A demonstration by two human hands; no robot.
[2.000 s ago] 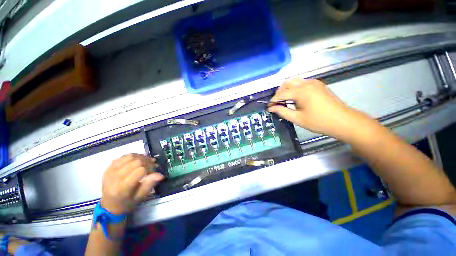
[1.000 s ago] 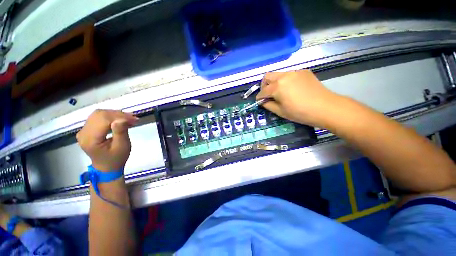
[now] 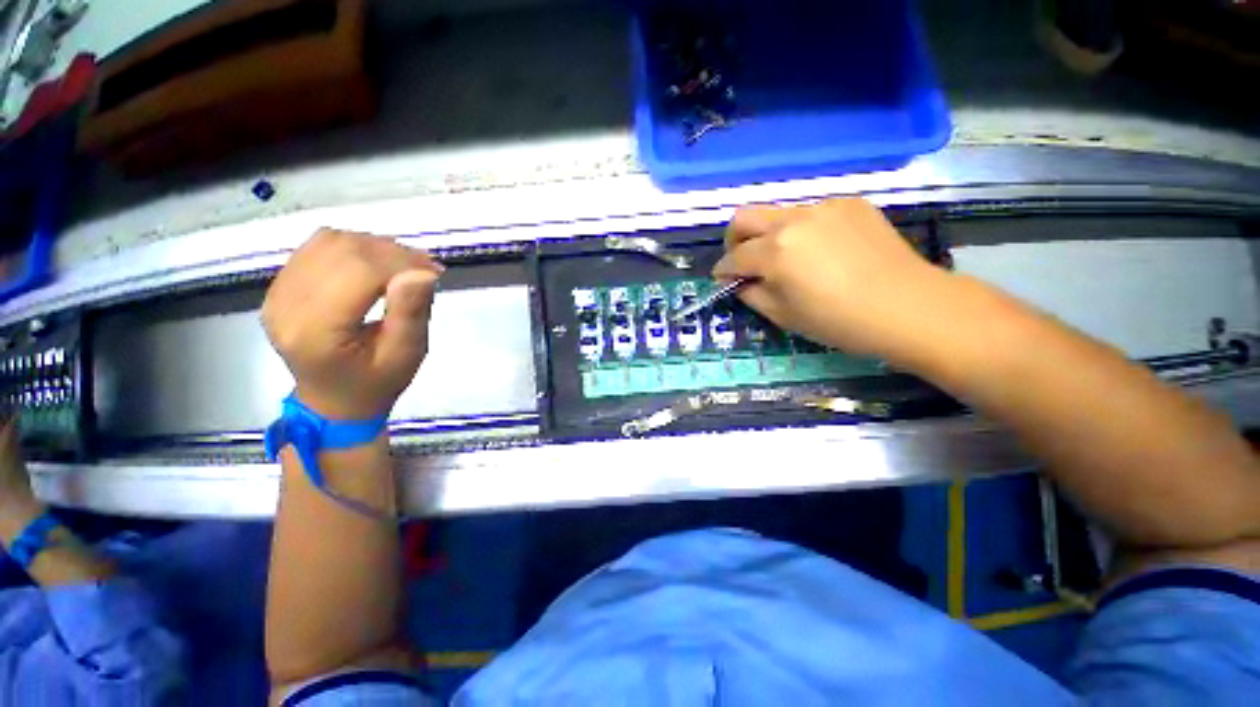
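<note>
The green circuit board panel (image 3: pixel 691 373) lies in a black carrier (image 3: pixel 557 332) on the rails, with repeated units of white and dark parts. Silver clips sit at the carrier's long edges. My right hand (image 3: pixel 829 276) grips thin silver tweezers (image 3: pixel 712 298), their tips over the middle units; the hand and forearm hide the board's upper right part. My left hand (image 3: pixel 352 315) is raised left of the carrier, fingers curled and thumb beside the forefinger, apart from the board. Whether it holds a tiny part cannot be seen.
A blue bin (image 3: pixel 815 131) with dark leaded parts stands behind the rail. A brown trough (image 3: pixel 235 83) is at the back left. Another board carrier (image 3: pixel 49 394) and a person's arm (image 3: pixel 62 559) are at the left edge. The front rail (image 3: pixel 470 483) runs across.
My left hand has lifted off the carrier's left edge. My right hand has moved the tweezers from the board's right end leftward to its middle units. The camera view has also shifted.
</note>
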